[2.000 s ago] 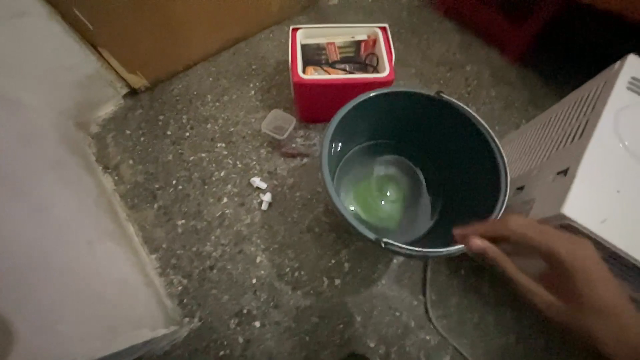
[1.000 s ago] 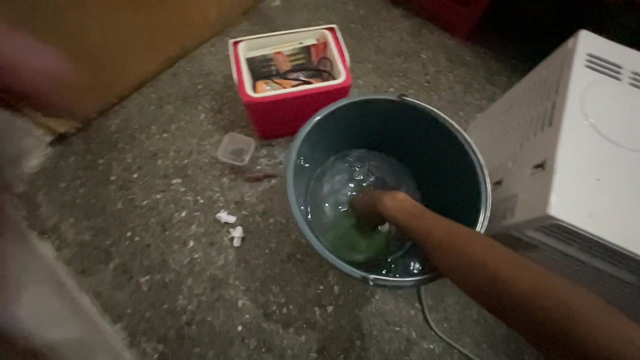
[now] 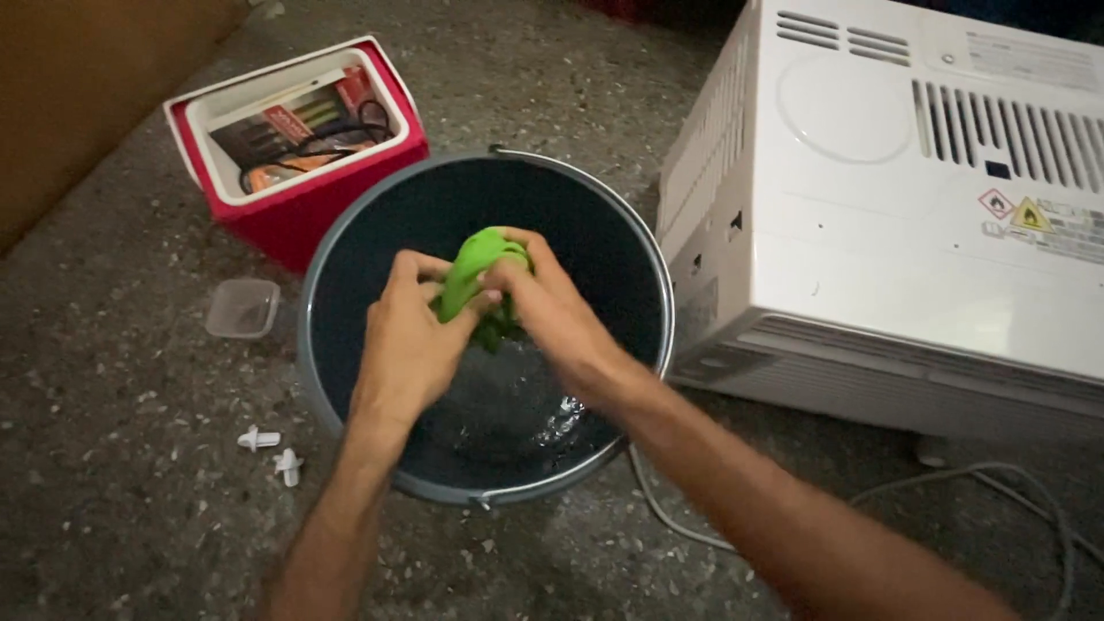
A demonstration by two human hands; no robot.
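Observation:
A wet green cloth [image 3: 473, 267], bunched up, is held between both hands over the water [image 3: 509, 405] in a dark blue-grey bucket [image 3: 316, 345]. My left hand [image 3: 412, 332] grips its left side and lower edge, with the fingers curled. My right hand [image 3: 548, 302] holds it from the right, thumb and fingers closed on the folds. The cloth's lower end hangs close above the water; whether it touches is hard to tell. The bucket's metal handle [image 3: 595, 181] rests along the right rim.
A red and white cooler box [image 3: 302, 216] with tools and a black cable stands behind the bucket at left. A clear plastic container [image 3: 243, 308] and white plastic fittings [image 3: 259, 439] lie on the speckled floor. At right are a white air-conditioner unit [image 3: 854, 250] and a grey cord [image 3: 673, 517].
The green cloth was under the water and is now lifted above it. My right hand went down into the bucket and came up; my left hand has joined it on the cloth.

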